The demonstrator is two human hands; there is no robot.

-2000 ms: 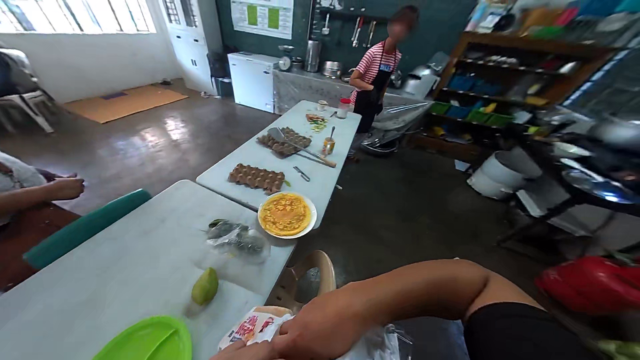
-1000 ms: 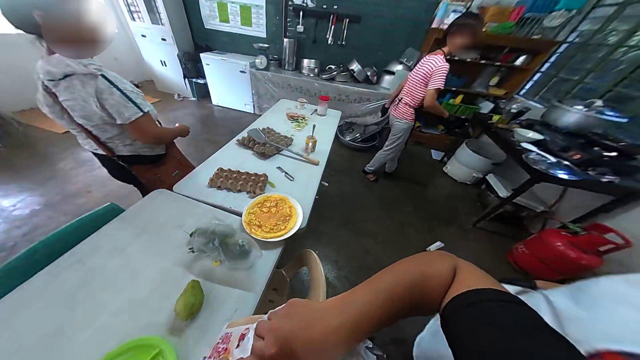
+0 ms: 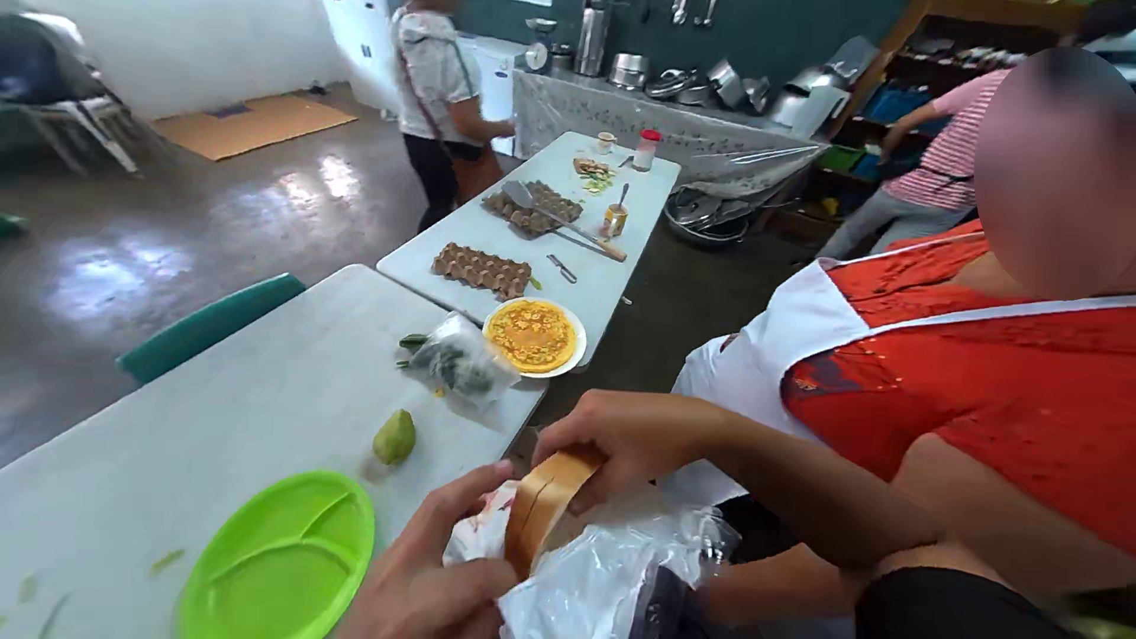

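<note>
Sliced bread (image 3: pixel 540 510) with a brown crust stands partly out of a clear plastic bread bag (image 3: pixel 595 577) at the lower middle. My left hand (image 3: pixel 444 555) grips the bag's left side, its thumb against the bread. Another person's hand (image 3: pixel 612 435) holds the bread from above. My right forearm (image 3: pixel 790 581) reaches in from the lower right, below that person's arm; my right hand is mostly hidden behind the bag. Left of my left hand lies a green divided plate (image 3: pixel 288 568). A green pear-shaped fruit (image 3: pixel 395 437) sits above it.
A plate with a round yellow omelette (image 3: pixel 532 335) and a plastic bag of green vegetables (image 3: pixel 460 362) lie ahead. Egg trays (image 3: pixel 482 271), a ladle and a peeler (image 3: pixel 562 268) are farther off. A person in a white apron (image 3: pixel 754 382) stands close at right.
A person in red has come into view at the right, with a hand on the bread. The bread now shows outside the bag, and my left hand is in view. The striped-shirt person has turned.
</note>
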